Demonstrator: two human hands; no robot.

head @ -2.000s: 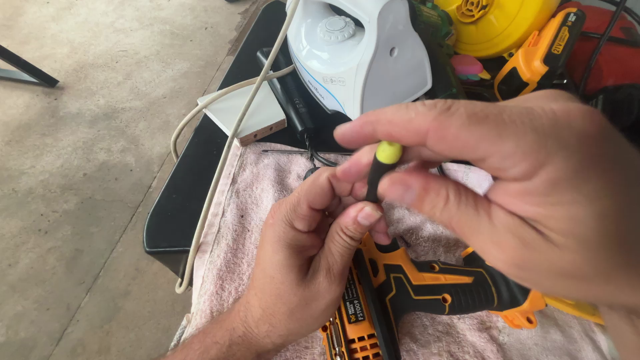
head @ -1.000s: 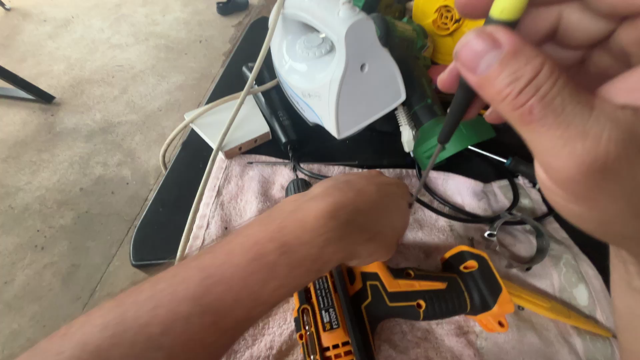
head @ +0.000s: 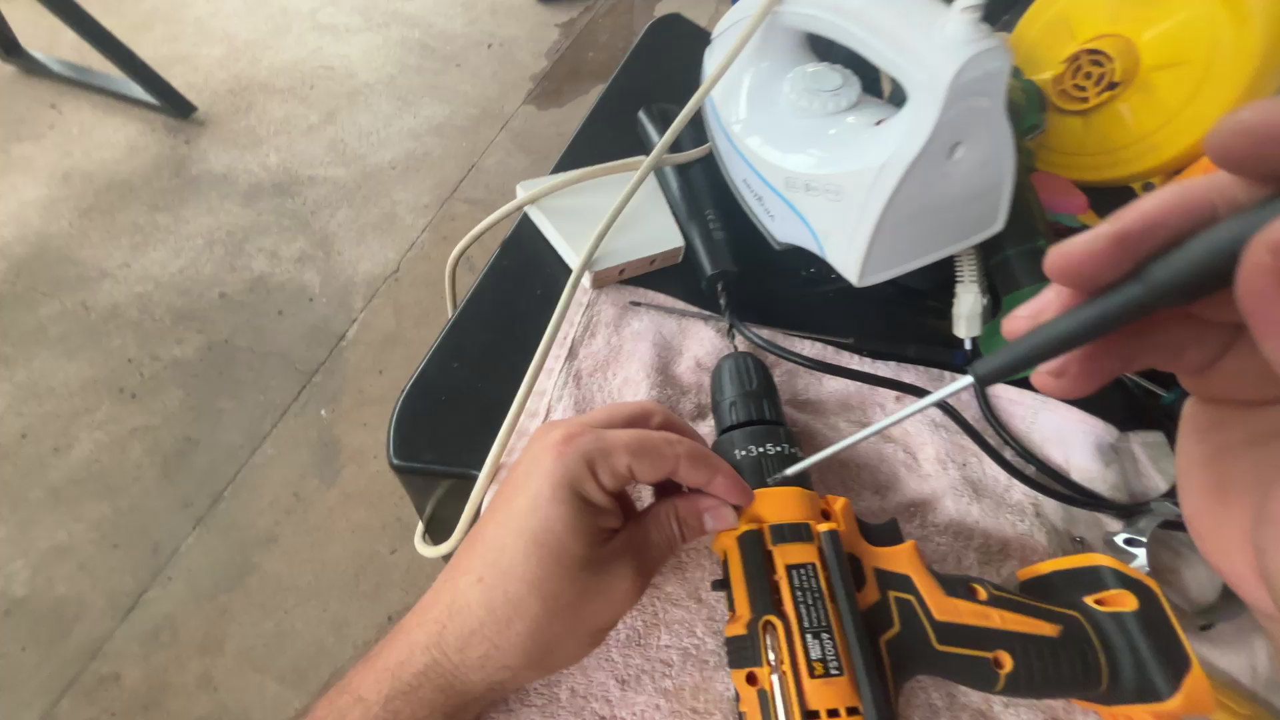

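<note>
An orange and black cordless drill (head: 800, 600) lies on its side on a pink towel (head: 640, 360), a drill bit (head: 729, 318) in its black keyless chuck (head: 746, 390). My left hand (head: 600, 510) has thumb and forefinger together at the front edge of the orange housing; whether something small is between them cannot be told. In my right hand (head: 1180, 300) is a screwdriver with a black handle (head: 1130, 290). Its thin metal shaft (head: 880, 425) points down left, with the tip over the numbered collar (head: 765, 452); contact is unclear. No battery shows on the drill's grip base.
A white clothes iron (head: 860, 130) stands beyond the towel, its cream cord (head: 600, 235) looping over the black table edge (head: 440, 400). Near it are a white box (head: 610, 225), a black cylindrical tool (head: 695, 200), a yellow round part (head: 1150, 80), a thin rod and black cable (head: 850, 362).
My left hand has come back from across the chuck to the left side of the drill. The screwdriver, upright between both hands two seconds ago, now slants down toward the collar in my right hand.
</note>
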